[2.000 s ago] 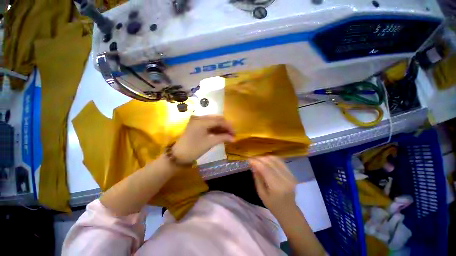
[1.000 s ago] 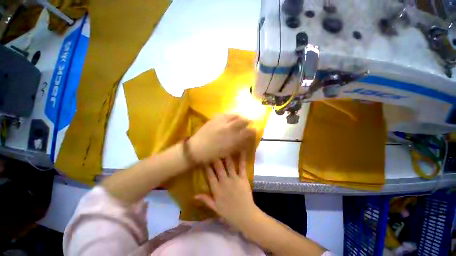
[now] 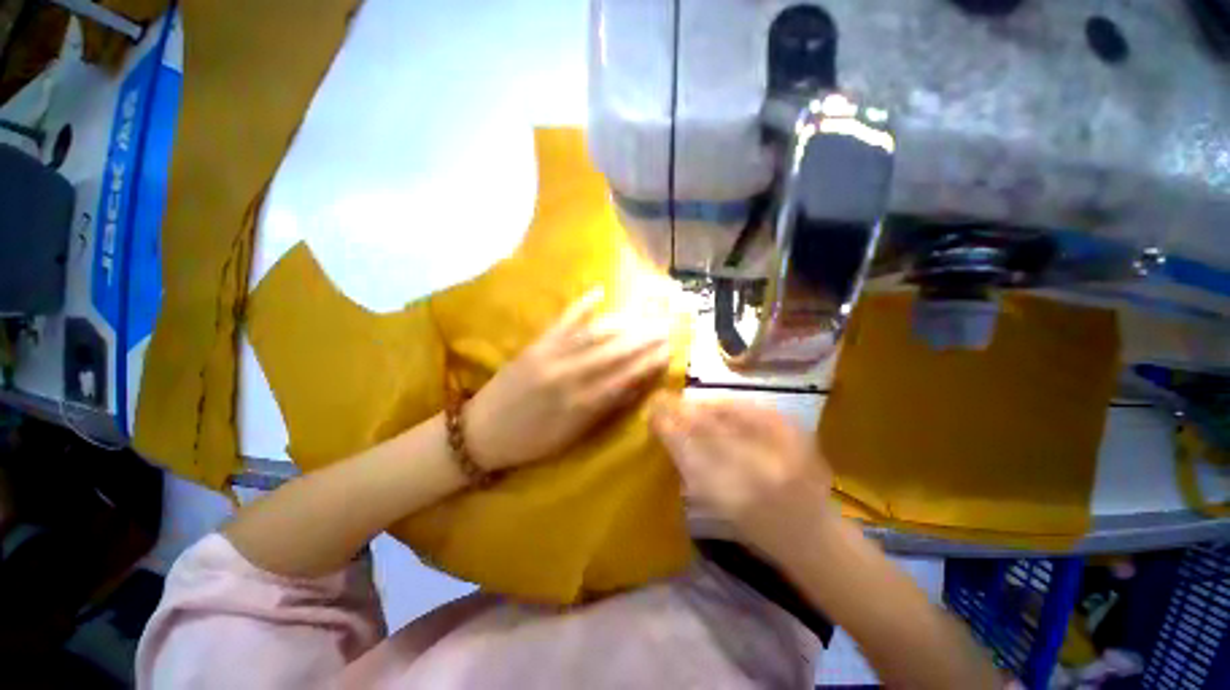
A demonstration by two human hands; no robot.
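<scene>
A mustard garment panel (image 3: pixel 364 364) with curved edges lies on the white table, its front part hanging over the table edge. Its right edge reaches the brightly lit needle area of the sewing machine (image 3: pixel 944 148). My left hand (image 3: pixel 553 391) lies flat on the cloth just left of the needle area, fingers pointing toward it. My right hand (image 3: pixel 742 465), slightly blurred, holds the panel's right edge at the fingertips, in front of the presser foot. The needle is hidden in glare and behind a shiny metal guard.
A squarish mustard stack (image 3: pixel 971 418) lies right of the needle. A long mustard strip (image 3: pixel 216 229) lies at left beside the neighbouring machine (image 3: pixel 122 202). Yellow-handled scissors (image 3: pixel 1194 465) lie at the far right. A blue crate (image 3: pixel 1005 600) stands below the table's front edge.
The view has moved closer to the machine head. My right hand has moved from flat on the cloth to the panel's right edge. My left hand has flattened on the cloth, which is spread smoother.
</scene>
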